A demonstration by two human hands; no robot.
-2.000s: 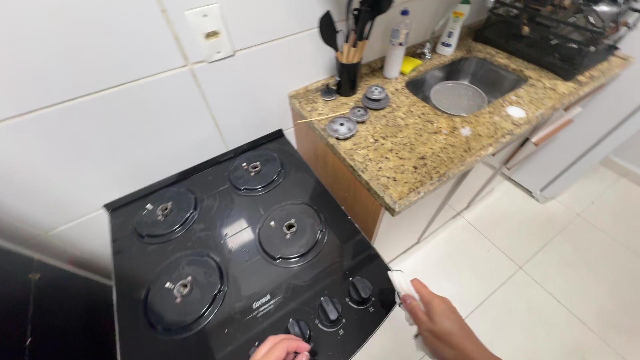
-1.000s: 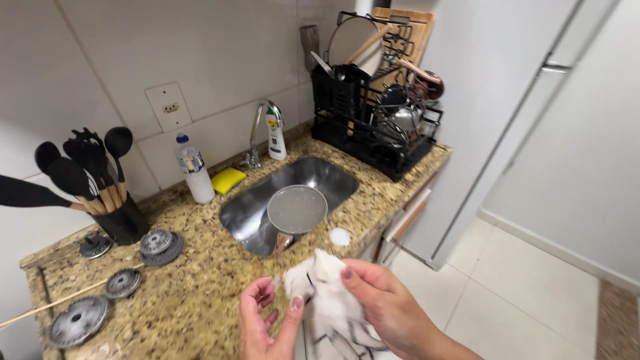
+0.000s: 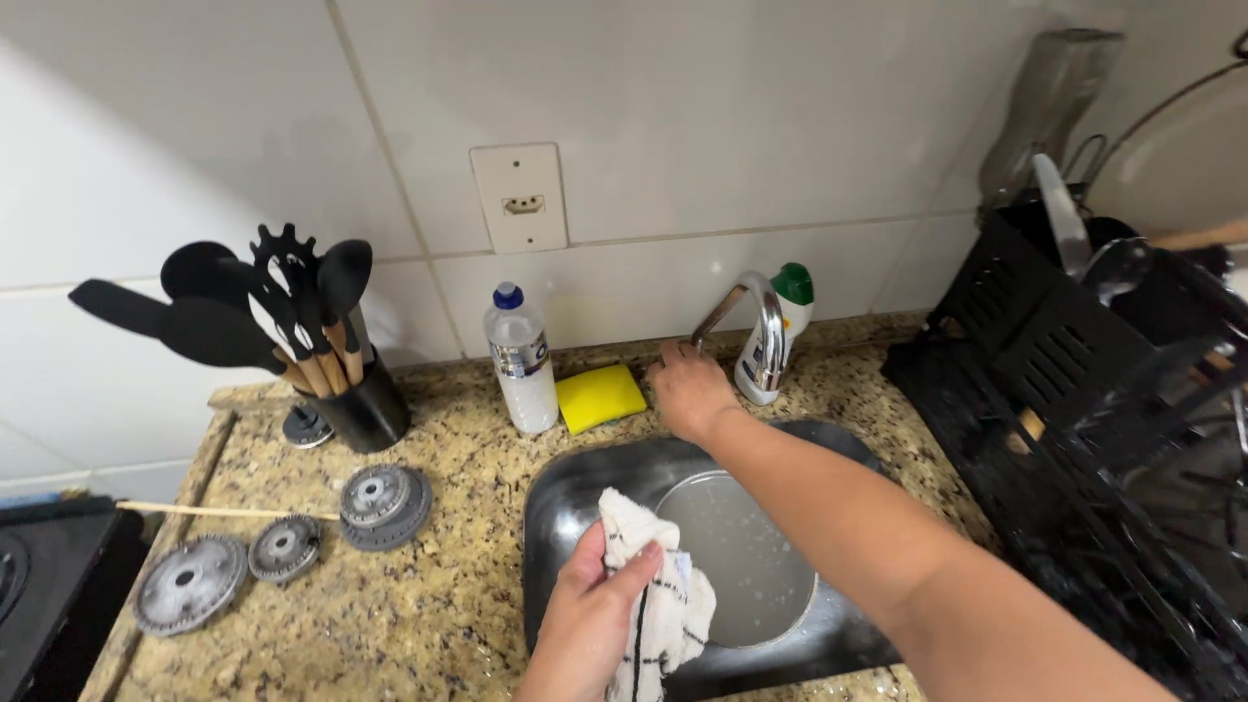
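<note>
My left hand (image 3: 595, 614) grips a white dish towel (image 3: 658, 595) with dark lines, held over the left side of the steel sink (image 3: 561, 517). My right hand (image 3: 690, 390) reaches across the sink to the base of the chrome faucet (image 3: 767, 322); its fingers are partly hidden, and whether they close on a handle does not show. A round pan or lid with drops on it (image 3: 746, 556) lies in the sink. Beside my right hand are a yellow sponge (image 3: 602, 398) and a clear bottle with a blue cap (image 3: 523, 366). A white bottle with a green cap (image 3: 777, 336) stands behind the faucet.
Several stove burner parts (image 3: 192, 583) and a thin wooden stick (image 3: 219, 510) lie on the granite counter (image 3: 390, 624). A black holder (image 3: 366, 414) of utensils stands behind them. The black stove (image 3: 68, 575) is at far left, a loaded black dish rack (image 3: 1043, 331) at right.
My right hand has let go of the towel and moved to the faucet base. The towel stays in my left hand. The view has turned from the stove to the sink.
</note>
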